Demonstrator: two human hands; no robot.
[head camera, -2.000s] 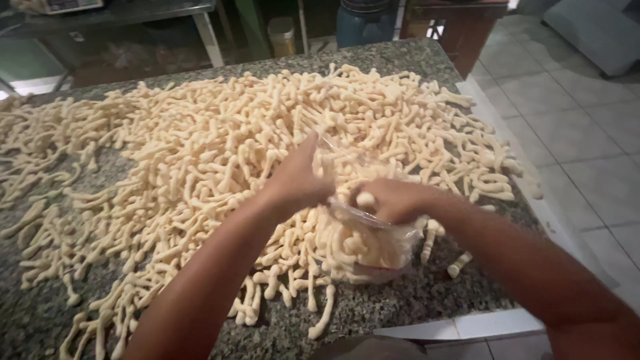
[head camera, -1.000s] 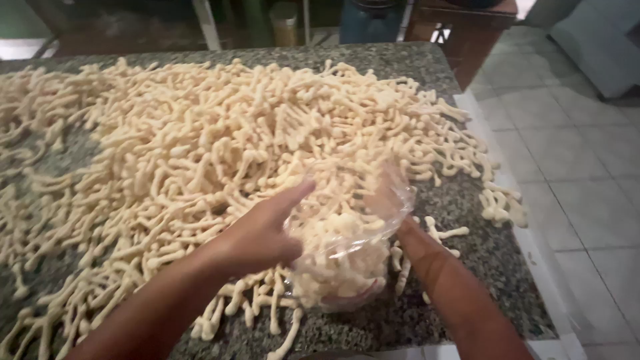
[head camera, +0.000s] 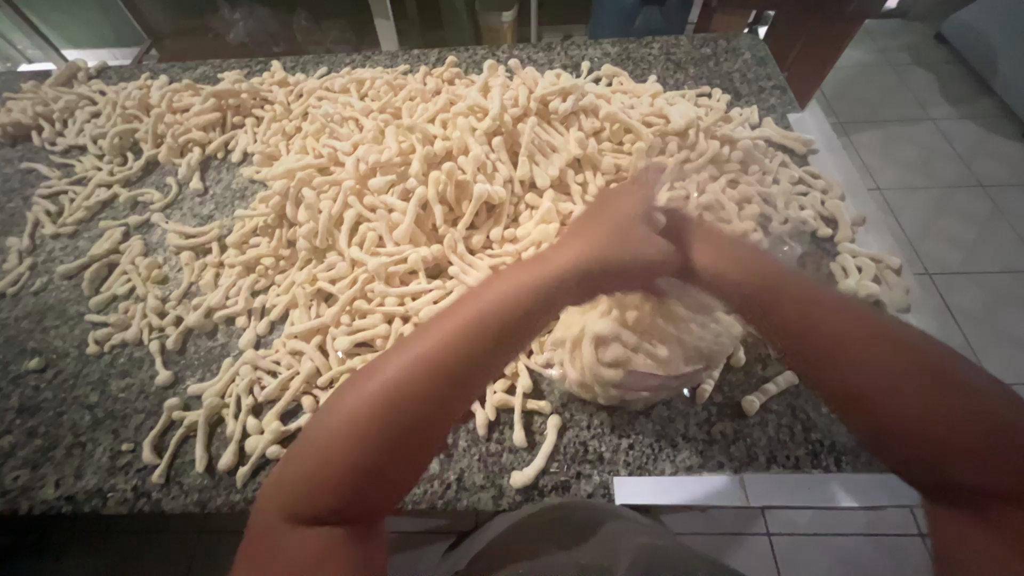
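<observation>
A clear plastic bag (head camera: 640, 348), filled with pale bone-shaped snack pieces, sits near the front edge of the granite counter. Above it, my left hand (head camera: 628, 232) is closed on the bag's gathered upper part. My right hand (head camera: 692, 240) meets the left one there, partly hidden behind it and blurred; its fingers cannot be made out. Thin clear film spreads to the right beyond my hands. A large heap of the same bone-shaped pieces (head camera: 416, 192) lies behind and to the left of the bag.
Loose pieces (head camera: 536, 452) lie in front of the bag, and one (head camera: 770, 392) lies to its right. The granite counter (head camera: 512, 488) ends close to my body. Tiled floor (head camera: 976, 224) shows at the right, and a blue container (head camera: 640, 18) stands behind the counter.
My hands were apart at the bag's open mouth a second ago; now they are together above it. The bag's top has been drawn closed.
</observation>
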